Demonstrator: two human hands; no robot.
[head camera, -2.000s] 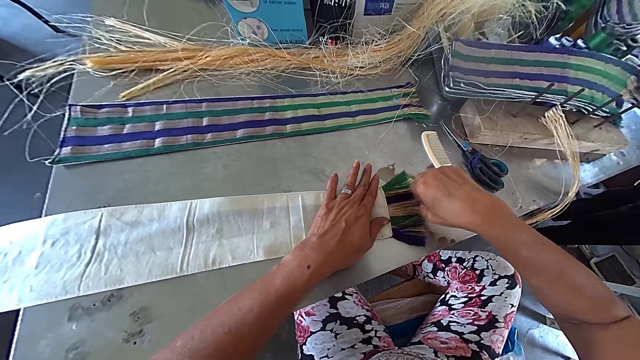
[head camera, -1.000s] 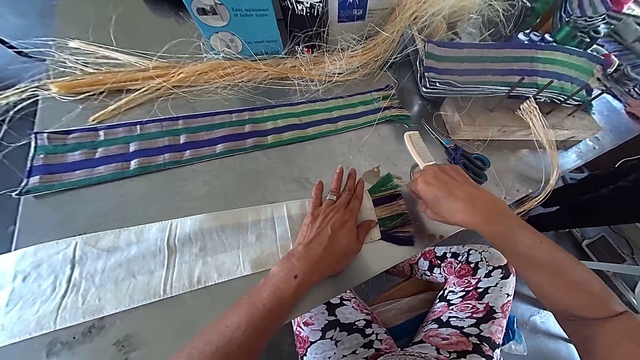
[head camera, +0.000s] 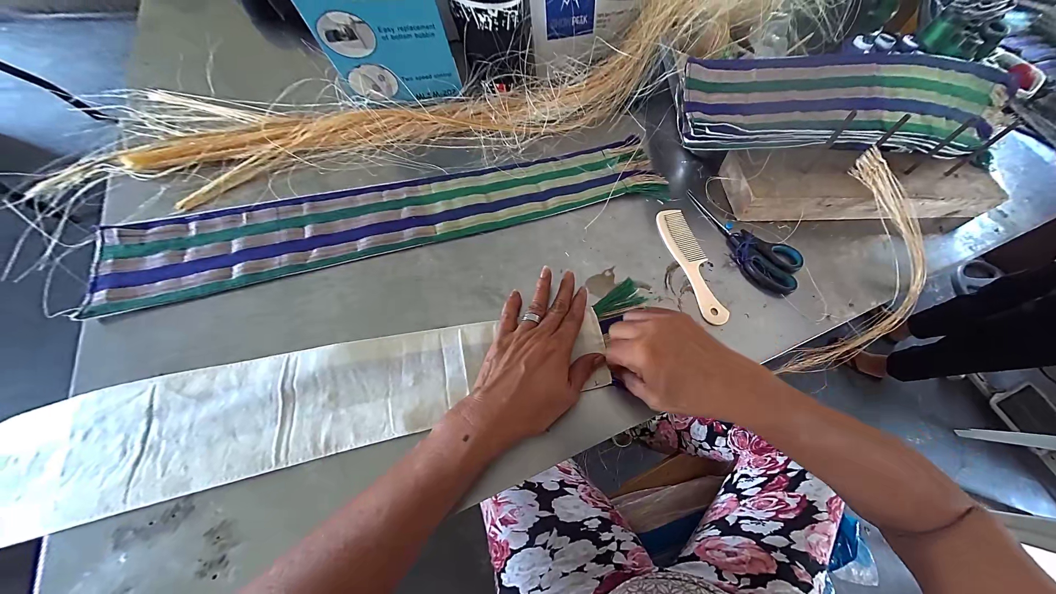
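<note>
My left hand (head camera: 536, 363), a ring on one finger, lies flat with spread fingers on the right end of a long cream cloth strip (head camera: 289, 404). Against that end, my right hand (head camera: 681, 359) has its fingers bent over dark and coloured fringe threads; its fingertips are partly hidden. Green fringe threads (head camera: 620, 297) stick out above it. A cream comb (head camera: 691, 260) lies on the table just beyond my right hand, beside dark-handled scissors (head camera: 763, 260). Farther back, a striped woven strip (head camera: 355, 227) in purple, green and beige lies flat with its fringe toward the right.
A bundle of straw-coloured fibres (head camera: 371, 132) crosses the back of the grey table (head camera: 330, 318). At right, a folded striped textile (head camera: 833, 99) rests by a wooden block (head camera: 858, 190) with metal spikes and hanging fibres (head camera: 907, 239). A blue box (head camera: 396, 41) and containers stand behind.
My right hand was by the comb's handle and has moved left against the cloth's end, covering much of the fringe. The comb lies apart from it. My left hand stays on the cloth.
</note>
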